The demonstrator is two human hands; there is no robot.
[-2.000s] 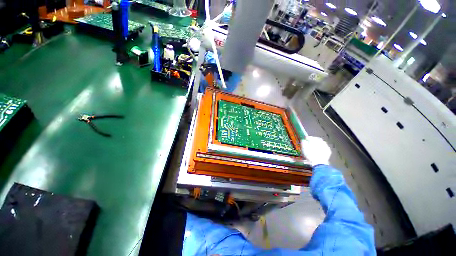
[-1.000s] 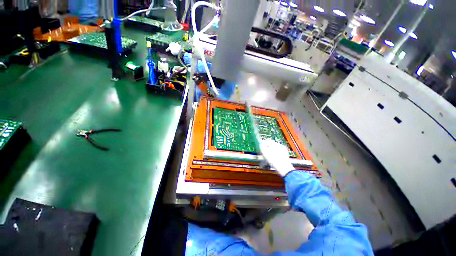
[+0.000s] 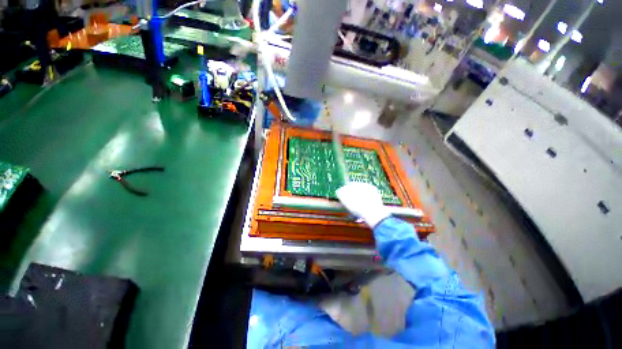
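Observation:
A green circuit board (image 3: 310, 167) lies in an orange carrier frame (image 3: 271, 163) stacked beside the bench. A silver-grey clamp bar (image 3: 314, 204) runs along the carrier's near side. My right hand (image 3: 364, 202), in a white glove, is over the board's near part. It is closed on the near end of a thin pale strip (image 3: 338, 158), slightly blurred, that reaches across the board to its far edge. The fingertips are hard to make out. My left hand is not in view; blue cloth of my smock shows at the bottom edge.
On the green bench (image 3: 75, 225) lie open side cutters (image 3: 129, 178), a black foam pad (image 3: 75, 303) and a board at the left edge (image 3: 12, 183). A tool tray (image 3: 228, 102) stands at the bench's far right. A grey machine column (image 3: 314, 51) rises behind the carriers.
My right hand has moved left from the carrier's right edge to over the board, and the strip with it. In the last second it has shifted only slightly. The view has tilted a little.

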